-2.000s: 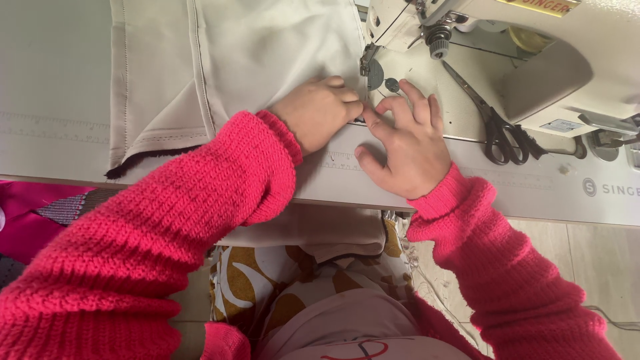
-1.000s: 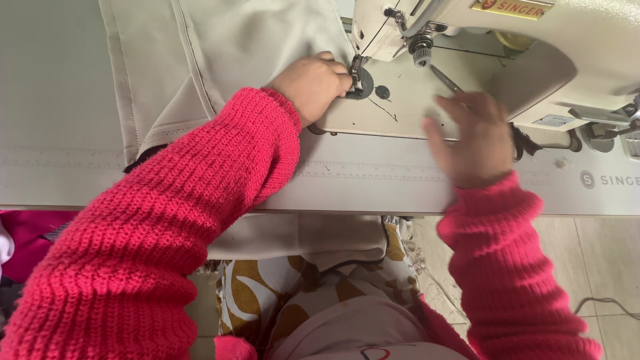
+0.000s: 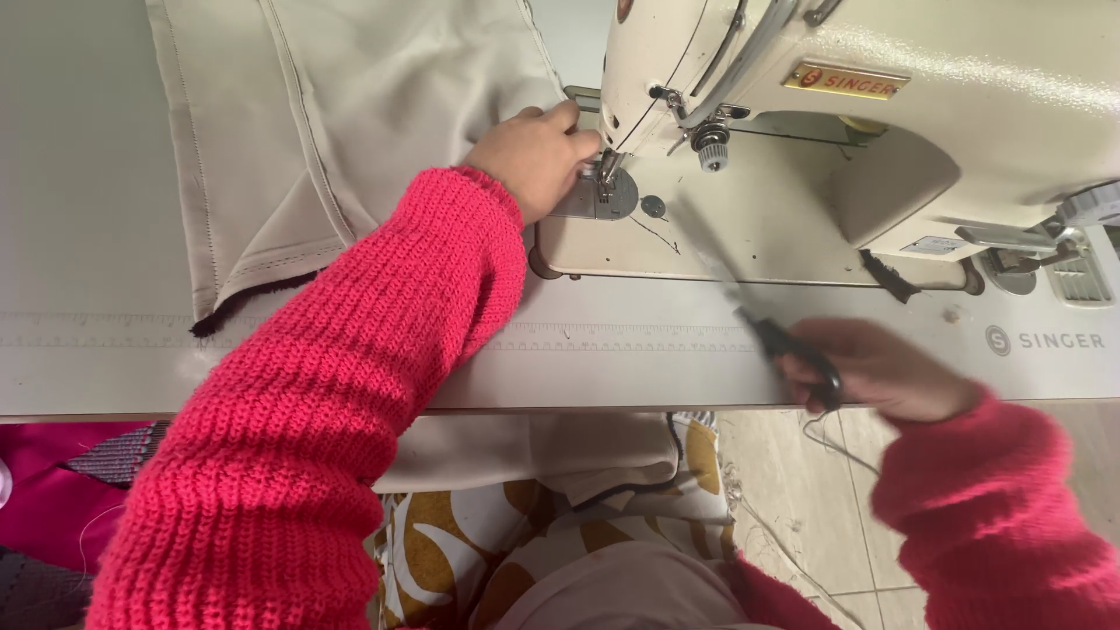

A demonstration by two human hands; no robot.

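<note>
My left hand (image 3: 538, 162) rests on light beige fabric (image 3: 411, 96) beside the presser foot (image 3: 607, 166) of a cream Singer sewing machine (image 3: 945, 61); its fingertips are close to the foot, and what they grip is hidden. The fabric spreads left over the table, with stitched seams and a dark raw edge at its lower corner. At the right, over the table's front edge, my right hand (image 3: 844, 363) is closed on the black handles of scissors (image 3: 770, 337). Their blurred blades point up and left toward the needle plate (image 3: 617, 197).
A printed ruler scale (image 3: 612, 337) runs along the table's front. A dark fabric scrap (image 3: 888, 276) lies at the machine bed's right, and a loose thread (image 3: 656, 234) near the plate. Beige fabric (image 3: 472, 451) hangs below the edge; magenta cloth (image 3: 52, 516) lies lower left.
My right hand left the fabric beside my left hand, reached to the scissors lying on the machine bed, and now holds them lower down, near the table edge. My left hand remains by the presser foot.
</note>
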